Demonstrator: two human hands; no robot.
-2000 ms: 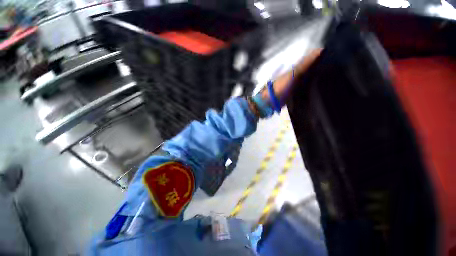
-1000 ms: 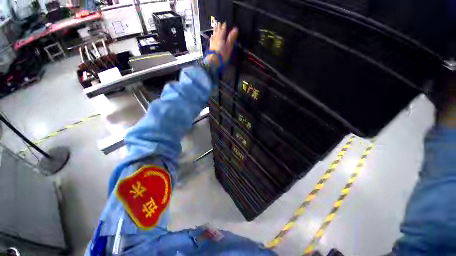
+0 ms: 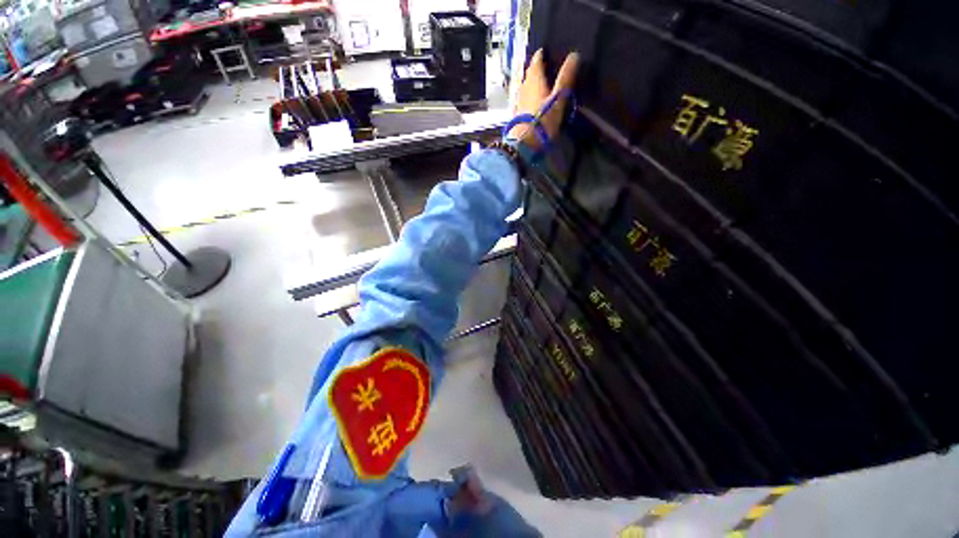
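Observation:
A tall stack of black totes with yellow characters fills the right side of the view, standing on the grey floor. My left hand, bare, lies against the upper left side of the stack with its fingers spread and flat. It grips nothing that I can see. My left sleeve is light blue with a red and yellow badge. My right hand is not in view.
A metal frame stands behind my left arm. A post on a round base and a green-topped bench are at left. Black totes stand at the back. Yellow-black tape runs along the floor at bottom right.
The stack fills more of the right side. My left hand stays on its side. My right sleeve has left the view. The green-topped bench has come into view at left.

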